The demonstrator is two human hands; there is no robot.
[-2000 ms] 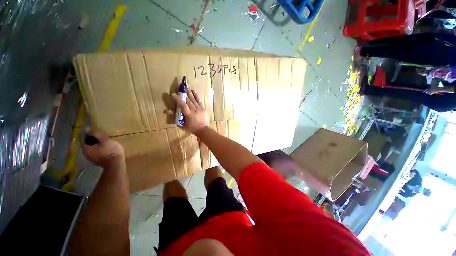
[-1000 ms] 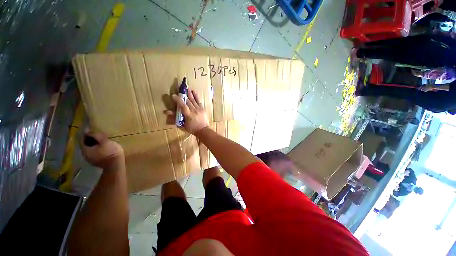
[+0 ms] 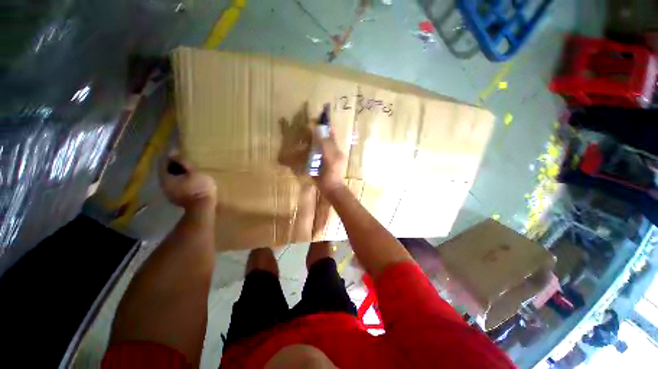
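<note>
A large brown carton [image 3: 404, 166] lies in front of my legs, with "1230Pcs" in black writing near its far edge. My right hand [image 3: 329, 160] is over the carton's top, holding a marker [image 3: 318, 148] with a silver barrel; its black tip points away from me, left of the writing. My left hand [image 3: 189, 184] is at the carton's left edge, closed around a small black marker cap [image 3: 176, 168]. Whether its fingers also grip the edge cannot be told.
Shiny wrapped goods [image 3: 43, 144] stand at left beside a black surface [image 3: 65, 288]. An open carton [image 3: 498, 263] is at lower right. A red stool [image 3: 606, 72] and part of a blue trolley [image 3: 501, 29] are at the top right. Yellow scraps lie on the tiled floor.
The whole view has shifted, so the carton and hands appear further right, and the carton looks more tilted. My right hand has lifted a little with the marker. My left hand keeps the cap.
</note>
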